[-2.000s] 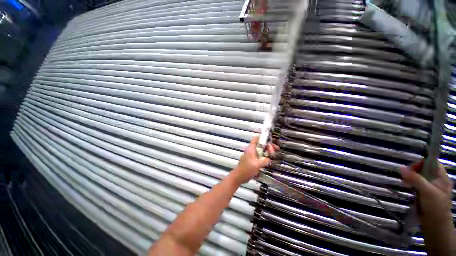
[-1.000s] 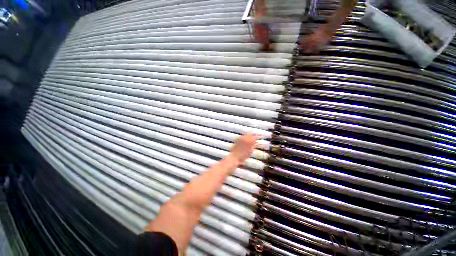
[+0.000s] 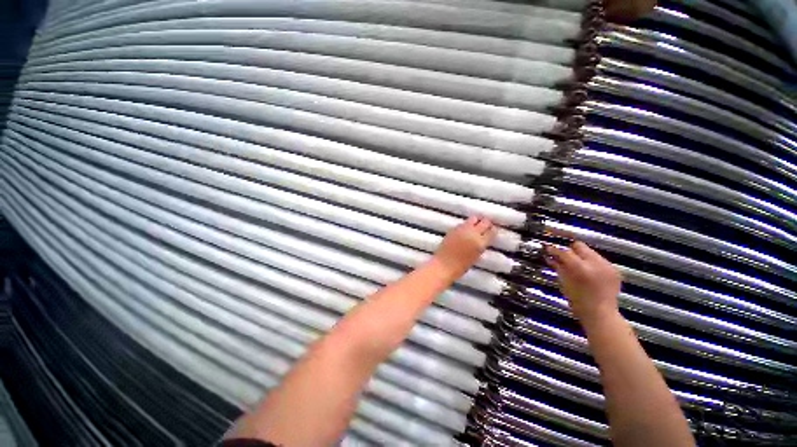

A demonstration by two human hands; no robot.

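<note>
White ridged sleeves (image 3: pixel 288 144) lie over long parallel tubes and end in a straight edge. Bare shiny metal tubes (image 3: pixel 699 249) run on to the right of it. A dark row of small metal clips (image 3: pixel 567 131) follows the white edge. My left hand (image 3: pixel 465 244) rests on the end of a white sleeve just left of the row, fingers bent; whether it grips the sleeve is unclear. My right hand (image 3: pixel 587 272) is just right of the row, fingertips pinched at a dark clip by the edge.
Part of another person's hand (image 3: pixel 629 9) shows at the top edge, beside the clip row. A pale object (image 3: pixel 780 19), cut off, is at the top right corner. Dark ribbed material (image 3: pixel 79 358) lies at the lower left, beyond the white sleeves' border.
The silver frame that both hands held two seconds ago is gone from view. My right hand has come back into view at the clip row. The view is closer, and the white tub is mostly out of it.
</note>
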